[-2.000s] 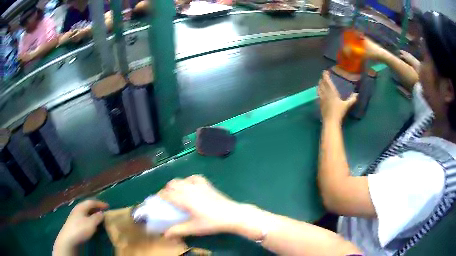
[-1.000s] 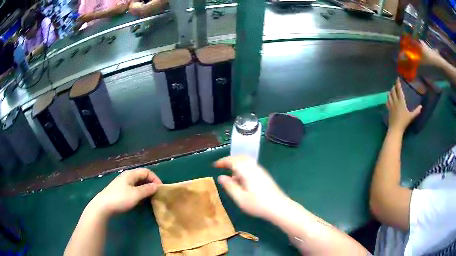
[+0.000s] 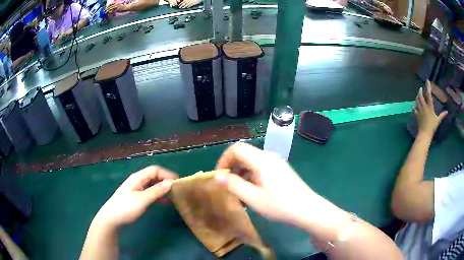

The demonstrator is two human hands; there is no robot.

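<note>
A tan-yellow wiping cloth [image 3: 211, 210] hangs by its top edge between my two hands over the green bench, with a darker damp patch in its middle. My left hand [image 3: 135, 195] pinches its left top corner. My right hand [image 3: 254, 177] pinches its right top corner, slightly blurred. The white solvent dispenser bottle [image 3: 279, 136] with a metal top stands upright behind my right hand, which hides its lower part. A flat dark pad [image 3: 315, 127] lies just right of the bottle.
Speakers [image 3: 201, 84] stand upright on the dark belt beyond the bench, behind a green post [image 3: 287, 56]. A neighbouring worker's hand [image 3: 428, 114] holds a speaker [image 3: 441, 109] at the right. More people sit across the line.
The bottle went from my right hand to standing on the bench. My right hand then moved to the cloth and gripped its corner; the cloth is lifted. The neighbour's orange object is out of view.
</note>
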